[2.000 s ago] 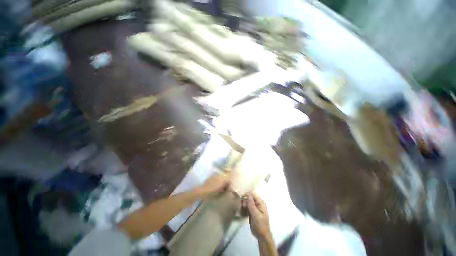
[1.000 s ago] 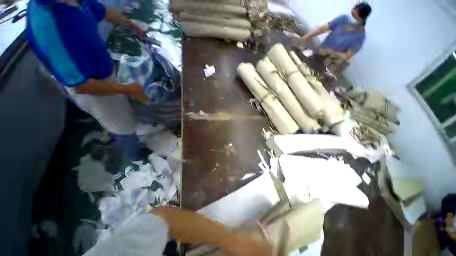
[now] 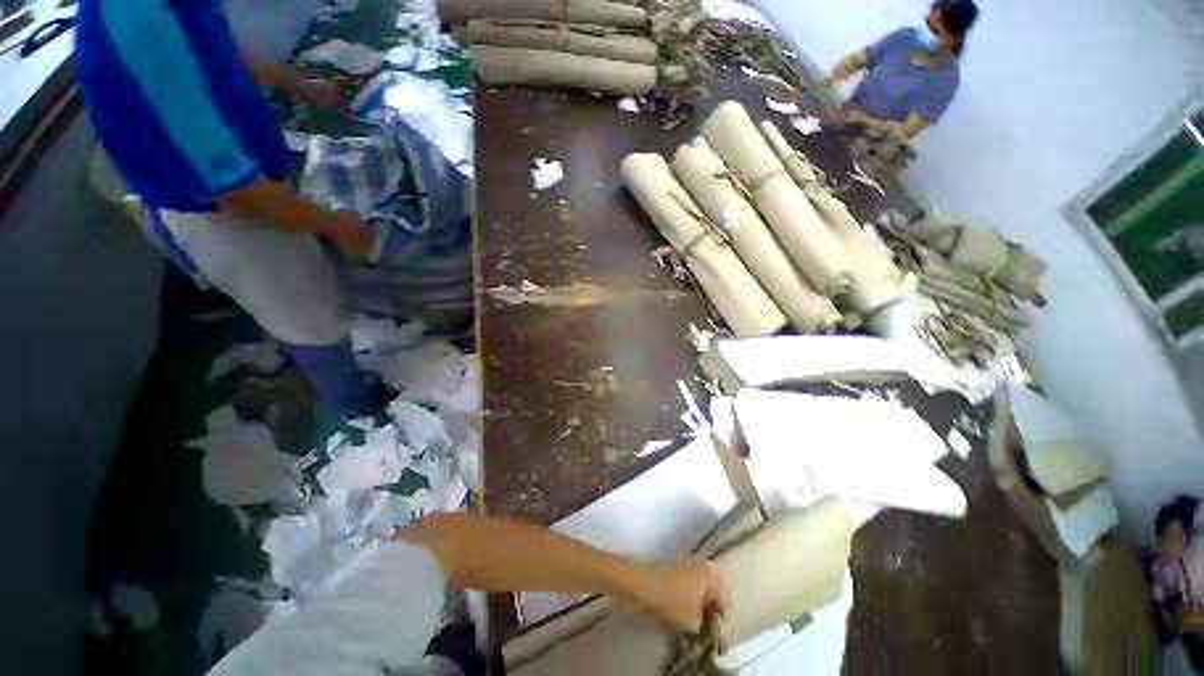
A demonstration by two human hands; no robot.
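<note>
A thick tan rolled bundle (image 3: 792, 561) lies at the bottom centre, slanting from lower left to upper right. White sheets show under and beside it. My left hand (image 3: 687, 594) reaches across the roll from the left, with its fingers closed on a bunch of thin tan tie strips (image 3: 700, 650). The strips hang against the roll's near side; their lower ends are cut off by the frame. My right hand is not in view.
Large white sheets (image 3: 832, 442) lie beyond the roll on the brown table (image 3: 555, 409). Tied tan rolls (image 3: 759, 238) lie further up, with more at the far end. Paper scraps (image 3: 357, 482) cover the floor at left. Other people stand left, far right and at the right edge.
The view has swung from both hands at the roll to a wider one with only my left hand showing. Since the previous frame, the tie strips have come into clear view in its grip.
</note>
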